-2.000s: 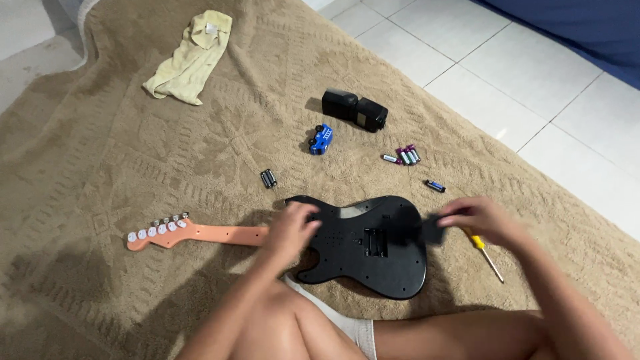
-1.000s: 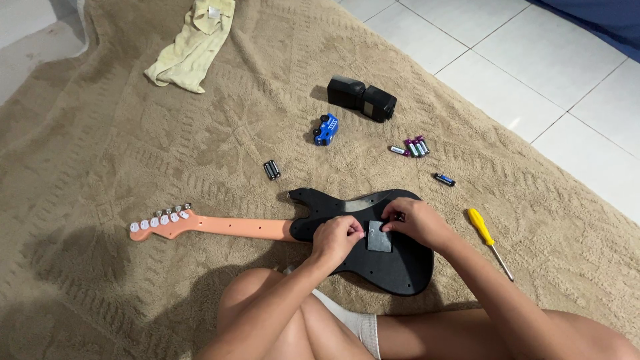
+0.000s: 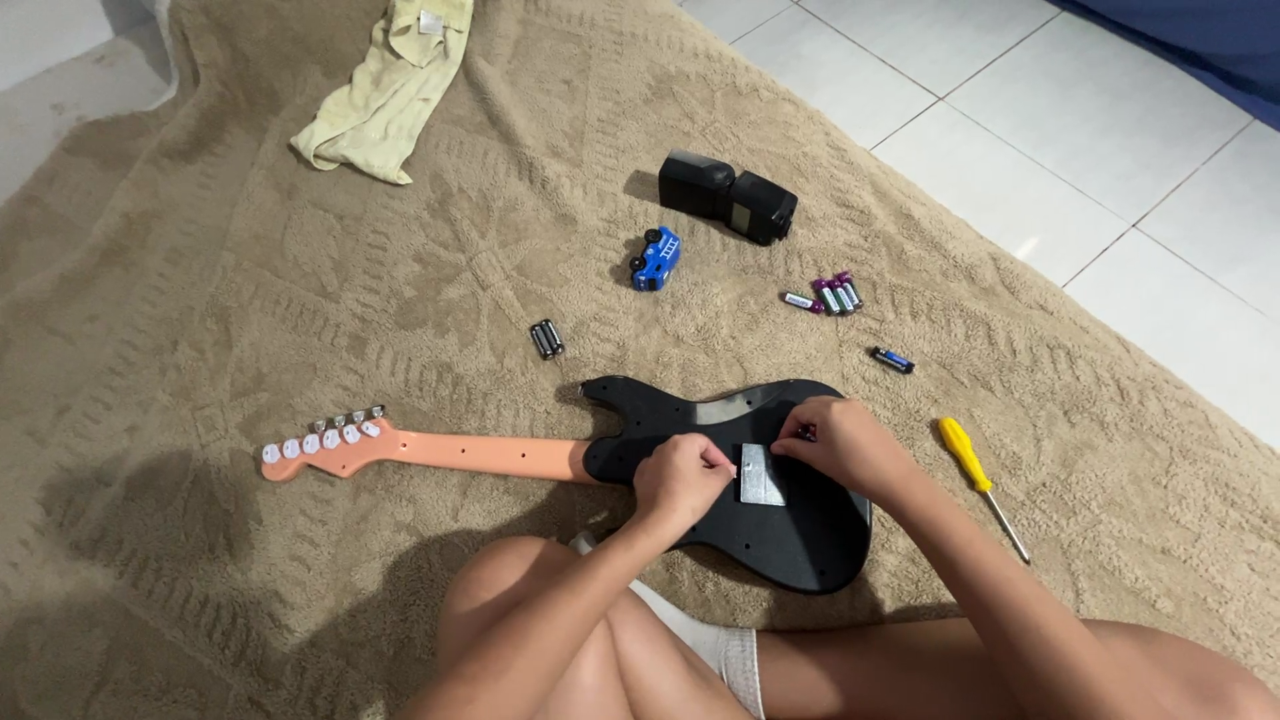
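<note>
A toy electric guitar (image 3: pixel 810 540) lies face down before my legs, its black body to the right and its salmon neck to the left. A grey rectangular battery cover (image 3: pixel 763 476) sits on the middle of its back. My left hand (image 3: pixel 687 480) is at the cover's left edge, thumb and forefinger pinched; whether something small is between them cannot be told. My right hand (image 3: pixel 838 440) is by the cover's upper right corner, fingers bent, with a small dark thing partly visible at them. To the right lies a screwdriver (image 3: pixel 964 455) with a yellow handle.
On the brown blanket (image 3: pixel 500 250) beyond the guitar are a pair of batteries (image 3: pixel 547 339), a blue toy car (image 3: pixel 656 259), a black camera flash (image 3: pixel 727 196), several purple-ended batteries (image 3: pixel 838 294) and one blue-black battery (image 3: pixel 892 360). A yellow cloth (image 3: pixel 385 100) lies farther off, beside tiled floor (image 3: pixel 1050 110).
My right hand has come in from the guitar's right edge with the dark flat cover, which now lies on the guitar's back. My left hand has moved right to the cover's side.
</note>
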